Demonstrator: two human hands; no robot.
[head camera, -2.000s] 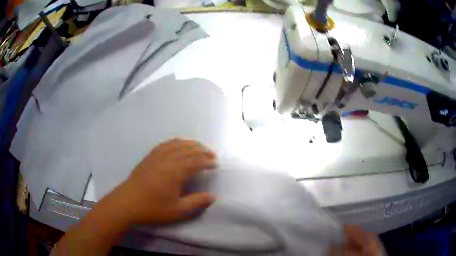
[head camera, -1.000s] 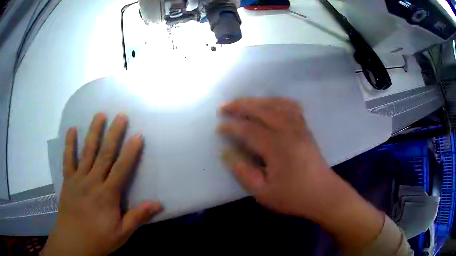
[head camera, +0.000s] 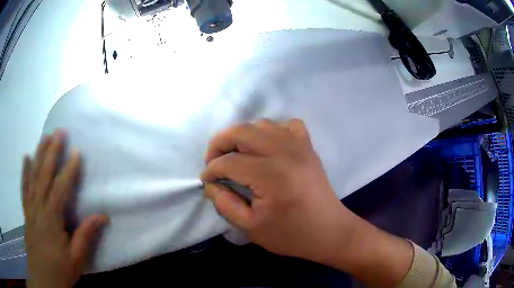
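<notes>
A pale grey-white fabric panel (head camera: 338, 95) lies on the white table in front of the machine, one curved edge at left, its lower edge along the table's front. My right hand (head camera: 259, 180) pinches the panel near its middle between thumb and fingers, and folds run out from the pinch. My left hand (head camera: 51, 208) rests spread on the panel's left end, slightly blurred. The grey cylinder (head camera: 211, 14) beside the needle area shows at the top; the needle area is cut off by the frame edge and glare.
Black-handled scissors (head camera: 411, 50) lie right of the machine. A ruler strip (head camera: 451, 97) runs along the table's front edge. At lower right, a blue plastic basket (head camera: 501, 191) holds stacked grey pieces (head camera: 468, 222).
My right hand has moved slightly left and closed on the fabric, which is now wrinkled. My left hand has moved left and down. The view has shifted a little.
</notes>
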